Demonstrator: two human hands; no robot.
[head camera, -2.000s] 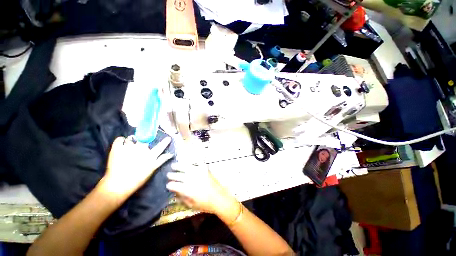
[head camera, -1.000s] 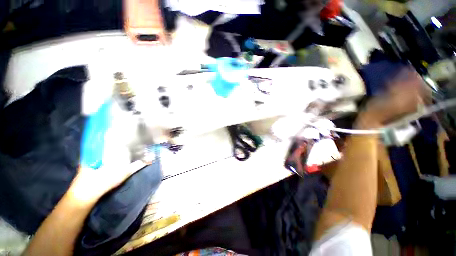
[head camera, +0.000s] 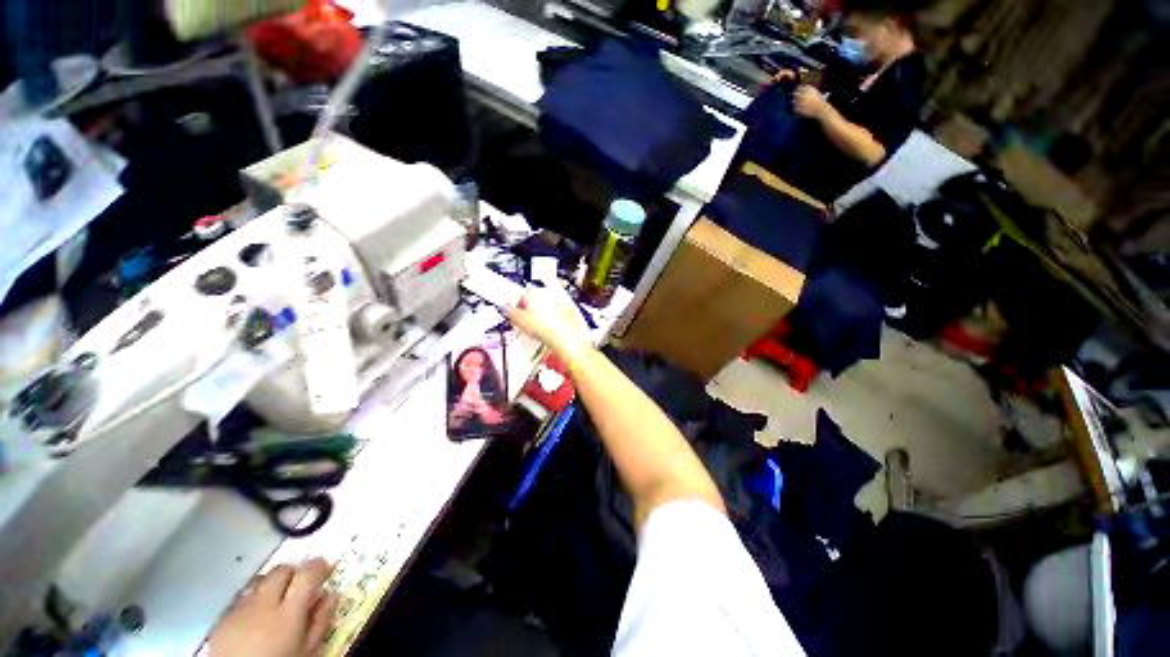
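My right hand is stretched out to the machine table's right end. Its fingertips are at a small white piece, perhaps labels or paper; whether they grip it is unclear. My left hand lies on the table's front edge, fingers slightly apart, with nothing visible in it. The sewing machine fills the left side. Black-handled scissors lie under its arm, beside a green-handled tool. The garment on the table and the needle area are not clearly in view.
A phone showing a person lies before my right forearm, near a red item. A bottle stands behind my right hand. A cardboard box is to the right. Dark cloth lies on the far table. Another person handles dark cloth.
The view has swung right. My left hand has left the dark garment and rests on the table edge. My right hand has moved from the garment to the small items at the table's right end.
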